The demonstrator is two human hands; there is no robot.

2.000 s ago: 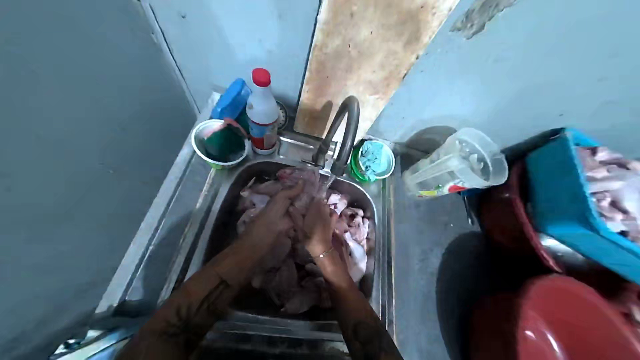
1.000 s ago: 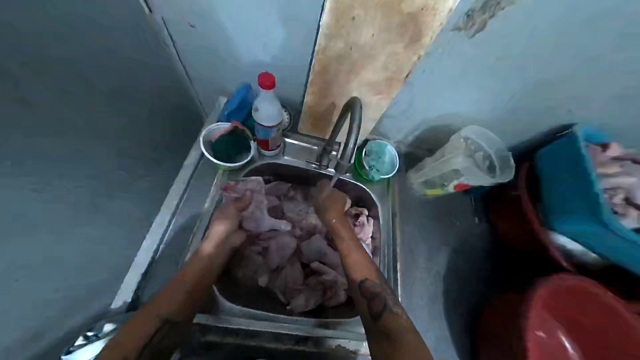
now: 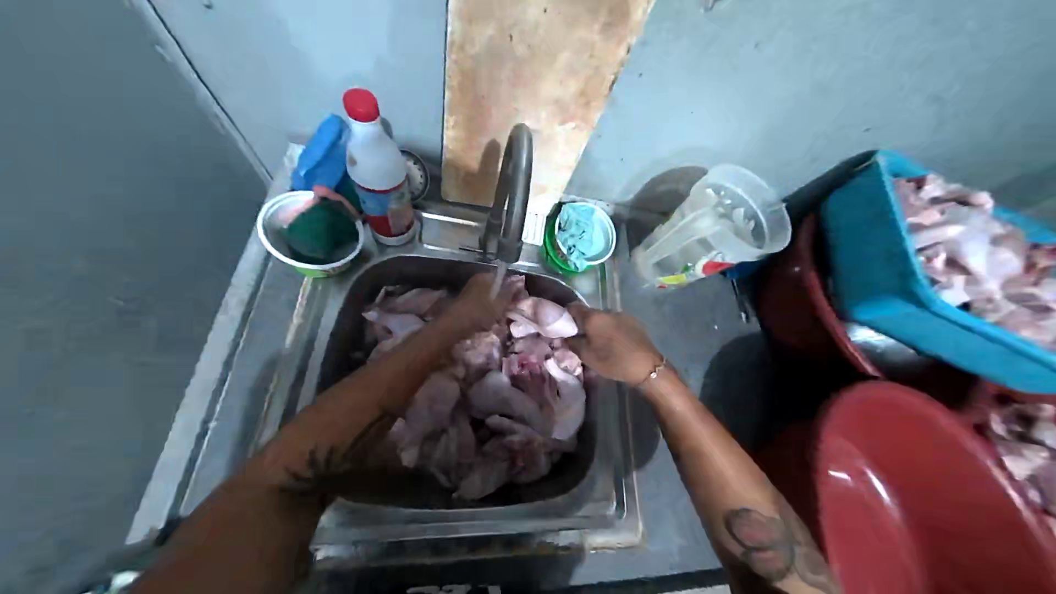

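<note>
Raw chicken pieces (image 3: 495, 404) fill the metal sink (image 3: 615, 487). Water runs from the curved faucet (image 3: 516, 181) over my left hand (image 3: 481, 304), which is among the chicken at the back of the basin; its fingers are hard to make out. At the basin's right edge my right hand (image 3: 612, 342) grips a piece of raw chicken (image 3: 544, 319) by its right end. The piece lies just right of my left hand, below the faucet.
Behind the sink stand a tub with a green scouring pad (image 3: 309, 268), a red-capped plastic bottle (image 3: 377, 165) and a small tub with a light blue cloth (image 3: 606, 239). To the right are a clear plastic pitcher (image 3: 718, 223), a blue crate of chicken (image 3: 874, 247) and a red plastic basin (image 3: 916, 495).
My left hand has moved from the left side of the basin to under the faucet, no longer holding up the chicken piece there. My right hand has moved from under the faucet to the right edge.
</note>
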